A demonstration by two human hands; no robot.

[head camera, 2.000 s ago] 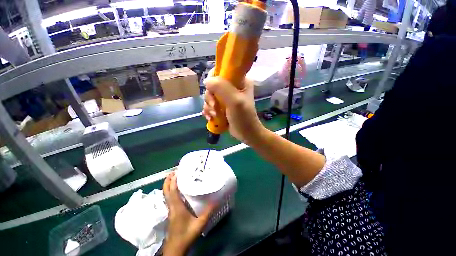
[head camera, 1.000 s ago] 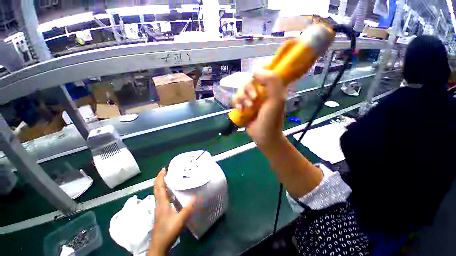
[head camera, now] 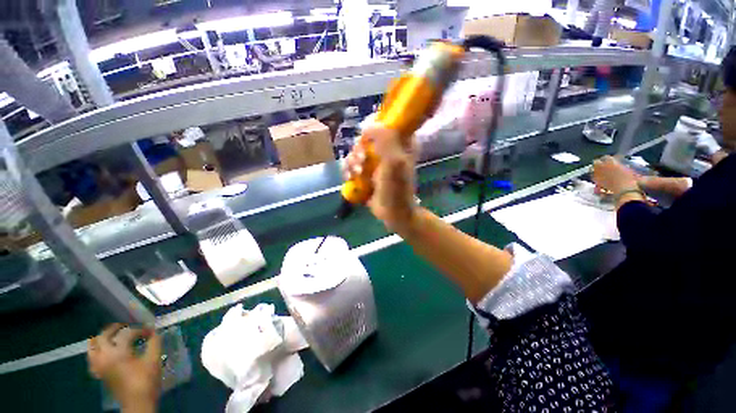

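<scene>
The white housing (head camera: 339, 314) stands upturned on the green bench, its round base plate (head camera: 315, 266) on top. My right hand (head camera: 389, 173) grips the orange electric screwdriver (head camera: 407, 97) above and right of the housing. The tool is tilted and its thin bit reaches down near the plate; contact is hard to tell. My left hand (head camera: 127, 363) is over the clear screw bin (head camera: 176, 359) at lower left, fingers bent. Whether it holds a screw cannot be seen. No hand is on the housing.
A crumpled white cloth (head camera: 250, 351) lies left of the housing. A ribbed white housing (head camera: 228, 248) and a white cover (head camera: 167, 282) lie on the green belt behind. A person in dark clothes (head camera: 670, 266) works at right beside a white sheet (head camera: 557, 224). A grey metal frame crosses above.
My left hand has left the housing and moved left to the screw bin. My right hand and the screwdriver have shifted left. The neighbouring person's hands now show at the right.
</scene>
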